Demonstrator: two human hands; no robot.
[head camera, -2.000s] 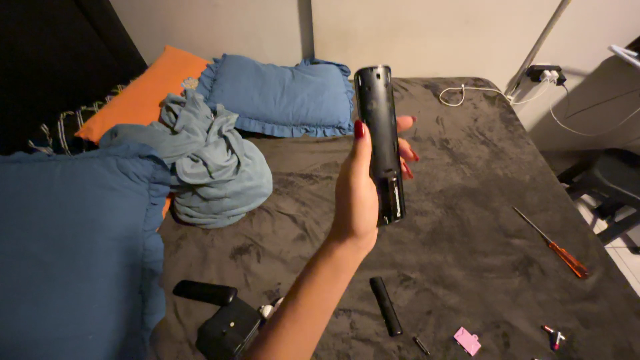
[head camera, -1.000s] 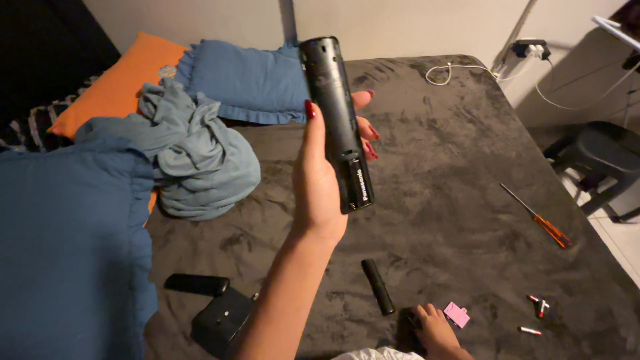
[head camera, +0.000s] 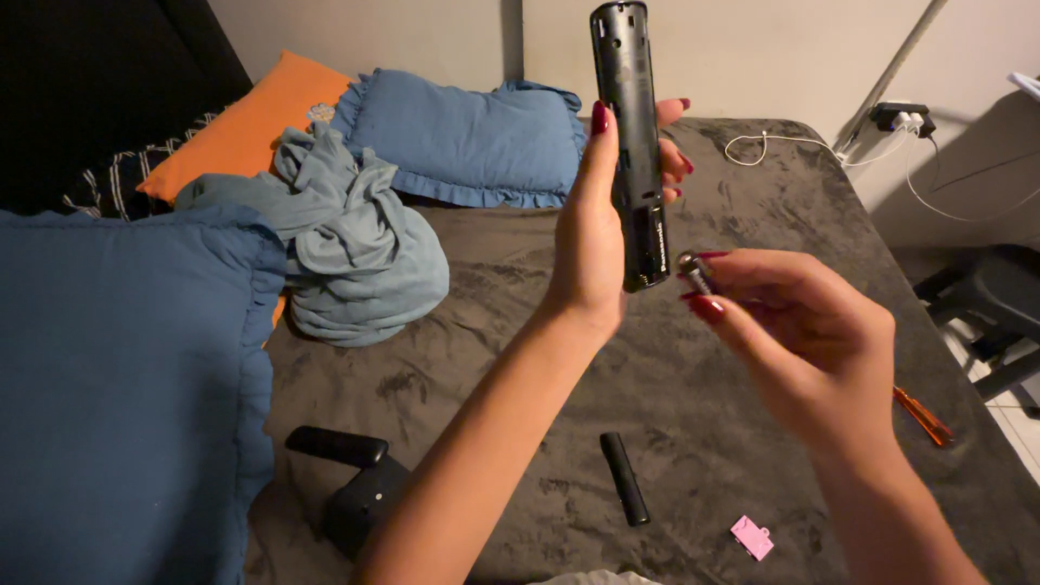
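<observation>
My left hand (head camera: 597, 211) grips a long black plastic Panasonic device body (head camera: 635, 138), held upright above the bed, with small slots at its top and an opening near its lower end. At the right, my right hand (head camera: 804, 341) pinches a small metallic cylinder (head camera: 695, 272), seemingly a battery, between thumb and fingers. It is close to the lower end of the device; a narrow gap shows between them. A narrow black plastic piece (head camera: 625, 478) lies on the bed below the hands.
On the dark plush bedspread (head camera: 504, 406) lie a pink tag (head camera: 752, 537), an orange-handled screwdriver (head camera: 923, 417) and a black case (head camera: 361, 496). Blue pillows (head camera: 471, 138) and a crumpled blue-grey cloth (head camera: 357, 244) lie at left. A white cable (head camera: 800, 139) crosses the far right corner. Beside the bed stands a dark stool (head camera: 995, 301).
My right hand, out of view at first, was down on the bed near the pink tag a second ago. It has risen to the device with the small cylinder. My left hand still holds the device.
</observation>
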